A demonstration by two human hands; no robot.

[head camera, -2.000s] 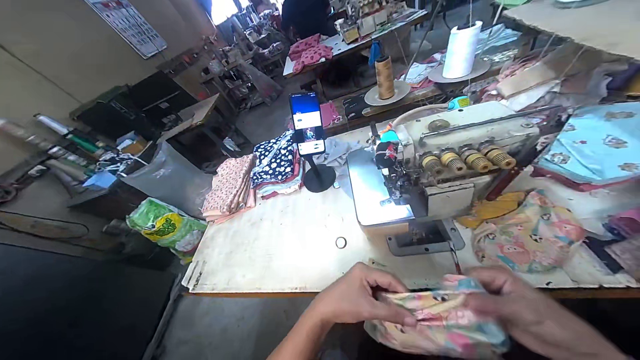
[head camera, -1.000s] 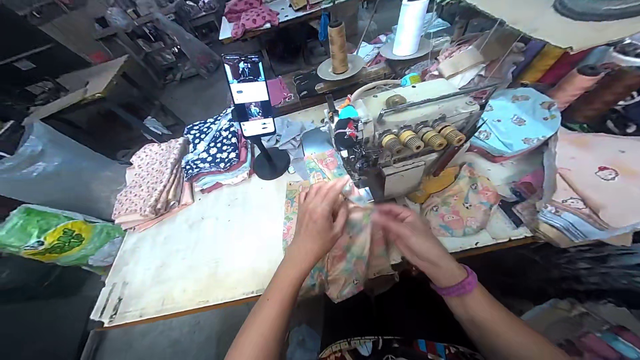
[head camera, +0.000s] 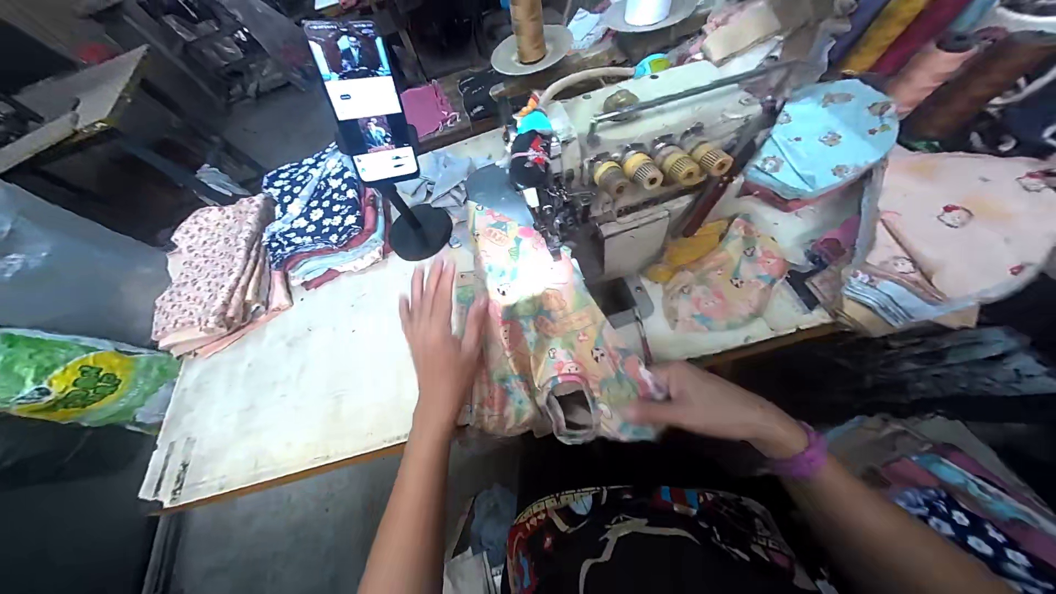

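Observation:
A printed pastel garment piece (head camera: 569,330) lies over the table's front edge and reaches up to the needle area of a serger sewing machine (head camera: 660,140). A neck-like opening with a pink band shows at its near end. My left hand (head camera: 441,330) rests flat, fingers spread, at the cloth's left edge. My right hand (head camera: 693,400), blurred and with a purple band at the wrist, has the cloth's near right corner between thumb and fingers. The presser foot is partly lost in the lamp's glare.
A phone on a stand (head camera: 419,231) is behind my left hand. Folded floral cloths (head camera: 219,272) lie to the left, and more printed cloth (head camera: 726,276) right of the machine. Thread cones (head camera: 528,33) stand behind. Blue cut pieces (head camera: 825,136) and pink ones (head camera: 957,214) lie at the right.
Two seconds ago both hands held the bunched cloth at the table's front edge; now it lies spread up to the machine. My left hand has flattened, and the right has moved toward the cloth's near corner.

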